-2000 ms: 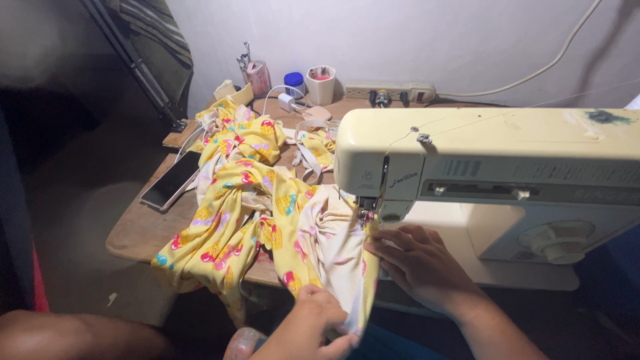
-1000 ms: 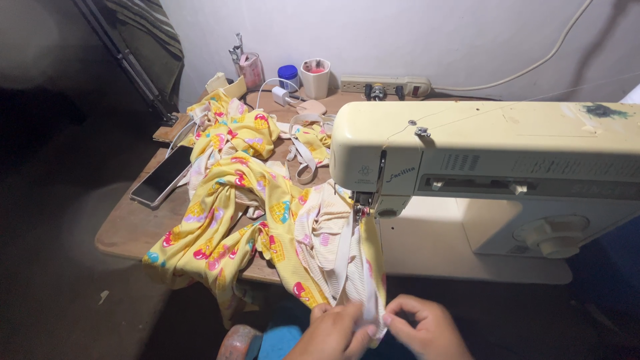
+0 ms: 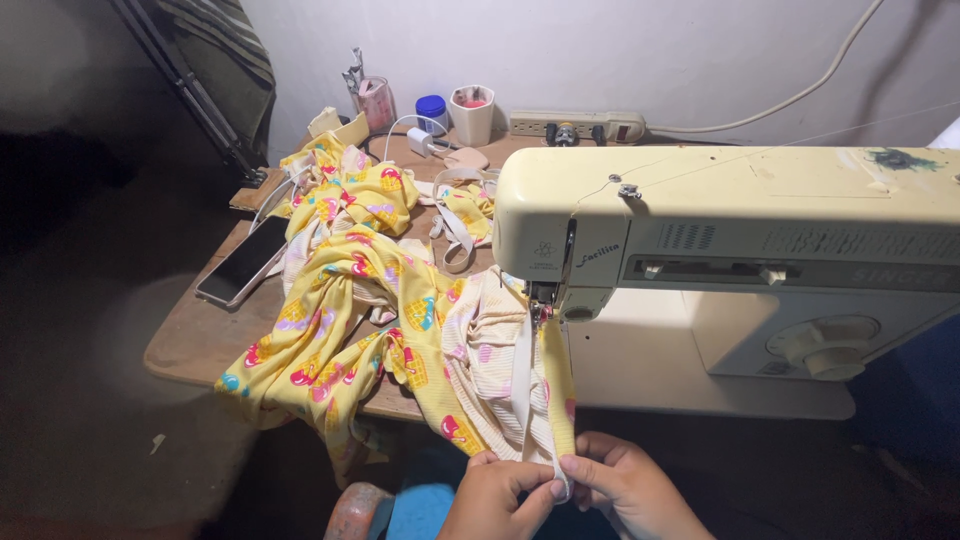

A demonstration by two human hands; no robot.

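Note:
A cream Singer sewing machine (image 3: 720, 195) stands at the right, with its presser foot (image 3: 536, 311) over the edge of a yellow printed fabric (image 3: 420, 300). A white elastic band (image 3: 523, 375) runs from the foot down toward my hands, along the fabric's pale inner side. Below the table's front edge, my left hand (image 3: 502, 495) pinches the band and fabric edge. Close beside it on the right, my right hand (image 3: 626, 484) grips the same edge between thumb and fingers. The rest of the fabric lies bunched to the left and hangs over the table's front.
A smartphone (image 3: 244, 262) lies on the wooden table (image 3: 180, 337) at the left. Along the wall are a white cup (image 3: 472, 116), a blue-lidded jar (image 3: 431, 114), a pink container (image 3: 375, 103) and a power strip (image 3: 577, 127). A lamp arm (image 3: 195, 94) rises at the left.
My right hand has moved from beside the presser foot down to the fabric's lower edge, next to my left hand. The white band now shows stretched down from the foot.

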